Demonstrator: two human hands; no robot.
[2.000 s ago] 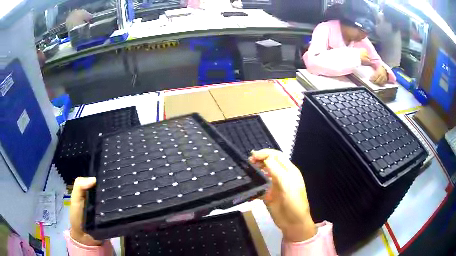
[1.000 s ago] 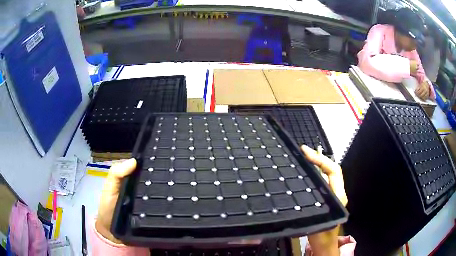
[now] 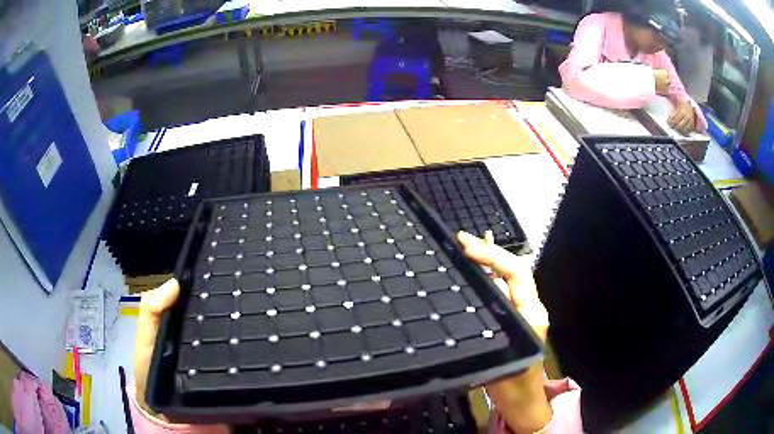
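Observation:
A black component tray [image 3: 339, 292] with a raised rim is held up in front of me, its near edge lower in the view. Tiny silvery-white components sit in regular rows across it. My left hand [image 3: 155, 343] grips its left edge, thumb over the rim. My right hand [image 3: 513, 314] grips its right edge. My fingers under the tray are hidden. Another black tray with small dots [image 3: 441, 415] lies beneath, mostly covered by the held one.
A tall tray stack [image 3: 628, 280] stands at right, a shorter tray stack [image 3: 191, 174] at upper left. A separate black tray [image 3: 458, 197] lies behind the held one, near cardboard sheets [image 3: 467, 134]. A blue folder [image 3: 47, 169] stands at left. A person in pink [image 3: 615, 72] sits at upper right.
The held tray was tilted to one side two seconds ago and now faces me more squarely. The view swung between frames, shifting the stacks and bench. Both hands keep their hold.

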